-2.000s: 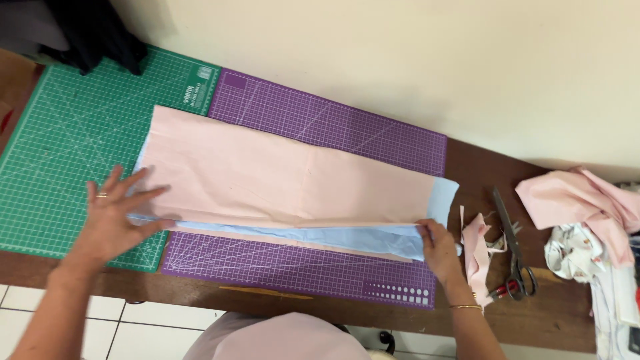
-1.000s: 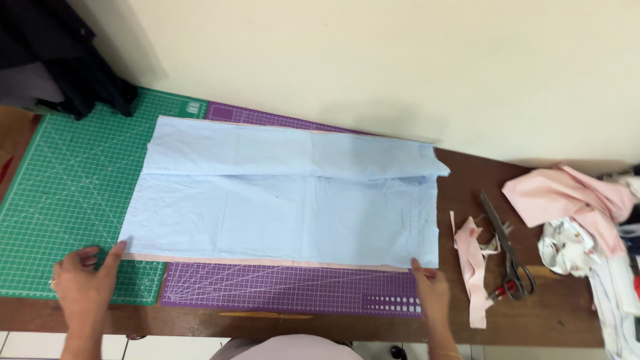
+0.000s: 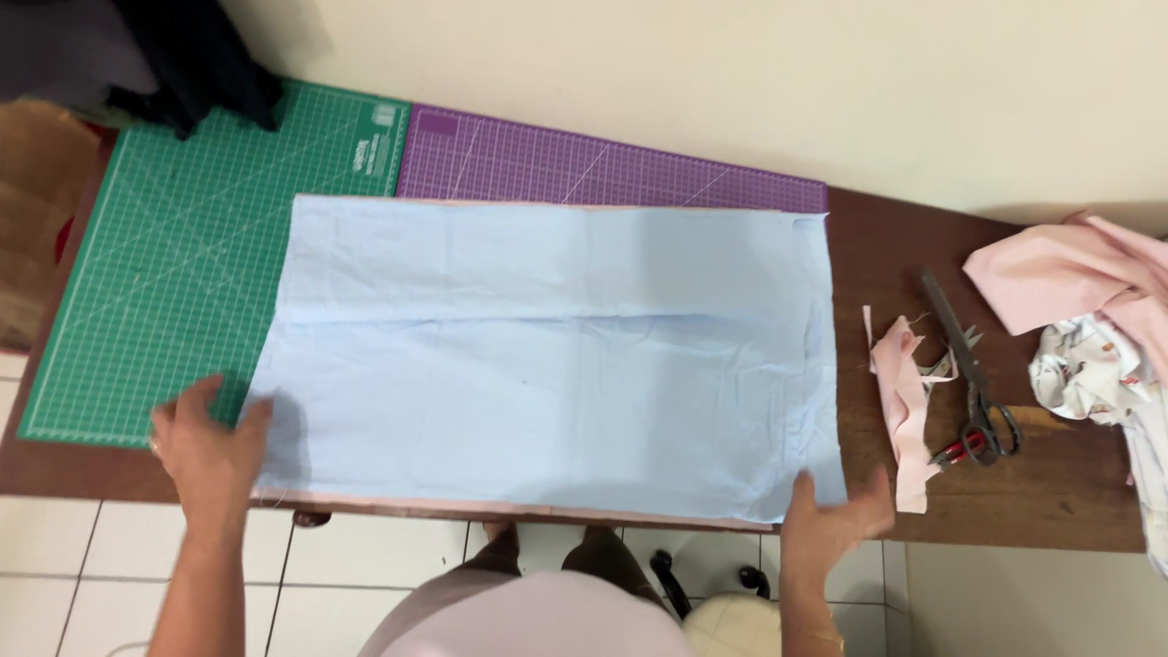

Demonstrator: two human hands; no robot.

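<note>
A light blue fabric piece (image 3: 547, 365) lies spread over the cutting mats, with a crease running across its middle. Pink fabric (image 3: 547, 511) shows as a thin strip beneath its near edge. My left hand (image 3: 212, 438) is at the lower left corner of the blue cloth, fingers apart, holding nothing. At the lower right corner is my right hand (image 3: 826, 525), its thumb and fingers spread and nothing between them. Whether either hand touches the cloth cannot be told.
Under the cloth are a green cutting mat (image 3: 182, 274) and a purple cutting mat (image 3: 620, 169). To the right lie pink scraps (image 3: 899, 392), black-handled scissors (image 3: 976, 392), a small red-handled tool (image 3: 960, 449) and crumpled pink fabric (image 3: 1068, 274). Dark cloth (image 3: 201, 64) hangs at the upper left.
Two seconds ago pink fabric lay on top, with blue showing below it; now the blue faces up and is spread wider. Both hands have let go of the fabric edges.
</note>
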